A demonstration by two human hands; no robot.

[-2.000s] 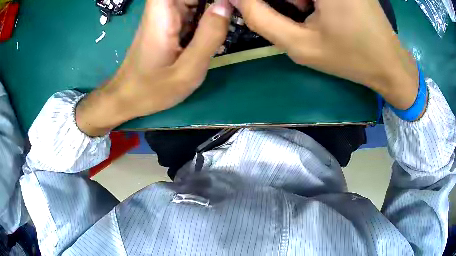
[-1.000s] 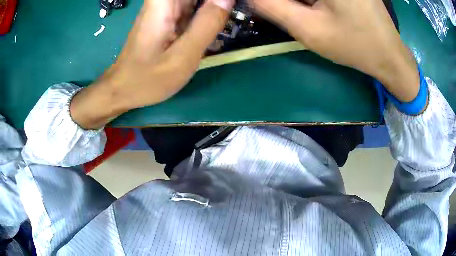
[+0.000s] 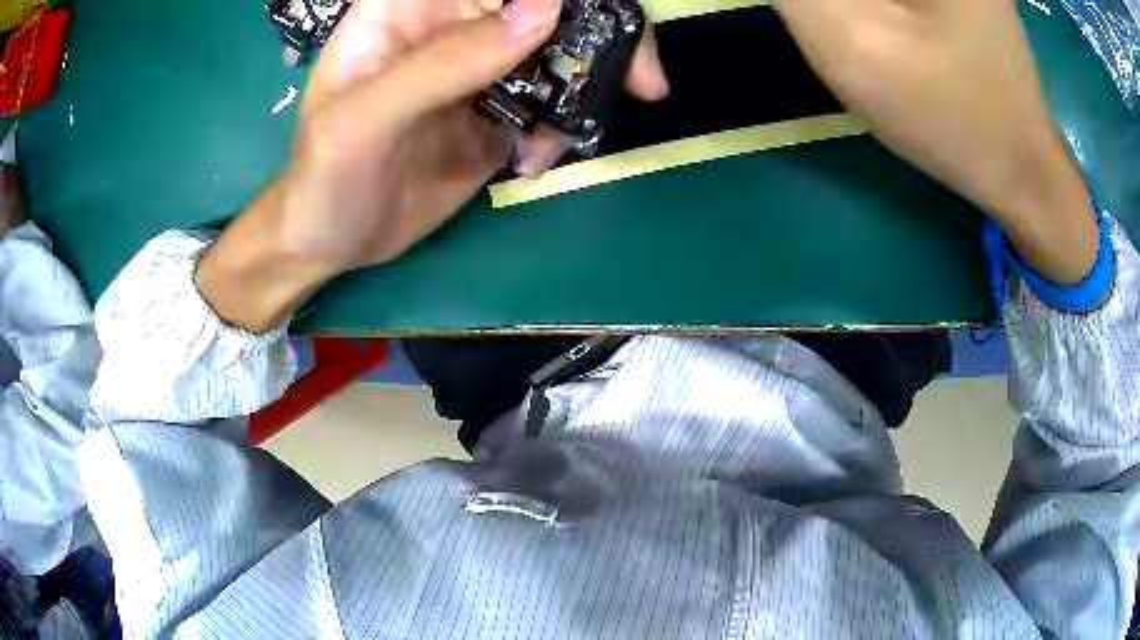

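My left hand [image 3: 388, 131] holds a black device housing [image 3: 581, 69] with silvery parts inside, at the top centre. Its thumb lies on the housing's upper left and fingertips show below and at the right side. The housing is above the left part of a black carrier strip [image 3: 738, 75] with pale yellow edges. My right hand is cut off by the top edge; only its back and wrist [image 3: 950, 113] show, with a blue wrist strap [image 3: 1081, 281]. Its fingers are out of the picture, so what it holds is hidden.
Another black part [image 3: 306, 18] lies at upper left, partly behind my left hand, with a white scrap [image 3: 285, 100] near it. A red bin [image 3: 31, 56] is at far left, a clear plastic bag [image 3: 1110, 50] at upper right. Another person's sleeve [image 3: 44, 388] is at the left edge.
My right hand has moved away from the housing, up and to the right, past the top edge. The housing in my left hand and more of the black strip now show.
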